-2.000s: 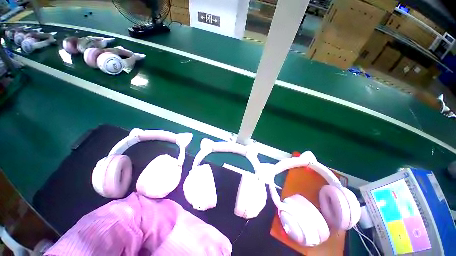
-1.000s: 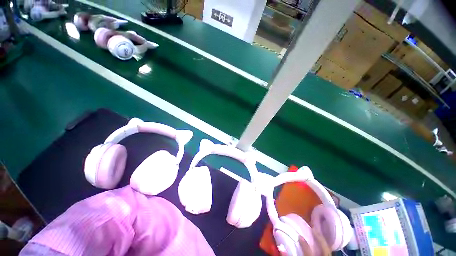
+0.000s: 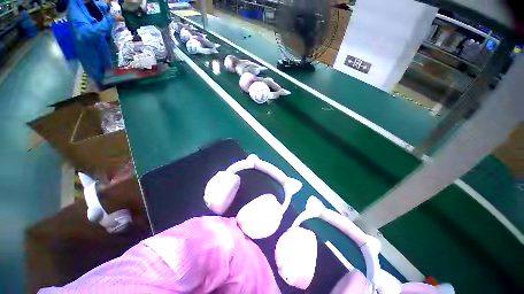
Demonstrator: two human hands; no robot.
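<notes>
One pink-and-white cat-ear headphone [image 3: 253, 198] lies on the black work mat [image 3: 172, 198], cups apart, headband arching away from me. A second headphone [image 3: 336, 229] lies to its right, its right cup cut by the bottom edge. Part of a third [image 3: 422, 289] shows at the bottom edge beside a bit of orange. My pink sleeve [image 3: 195, 261] covers the near part of the mat. Neither of my hands is visible.
A green conveyor belt [image 3: 327, 138] with spaced headphones [image 3: 258, 89] runs beyond the mat. A blurred pale post [image 3: 425, 189] stands at its edge. Open cardboard boxes [image 3: 92, 152] are at left, with a white headphone part [image 3: 97, 204]. A person in blue [image 3: 92, 34], a fan [image 3: 304, 28].
The view has swung left, bringing in the boxes and the person. The tester has left the picture, and so have the fingers that were at the right headphone a second ago.
</notes>
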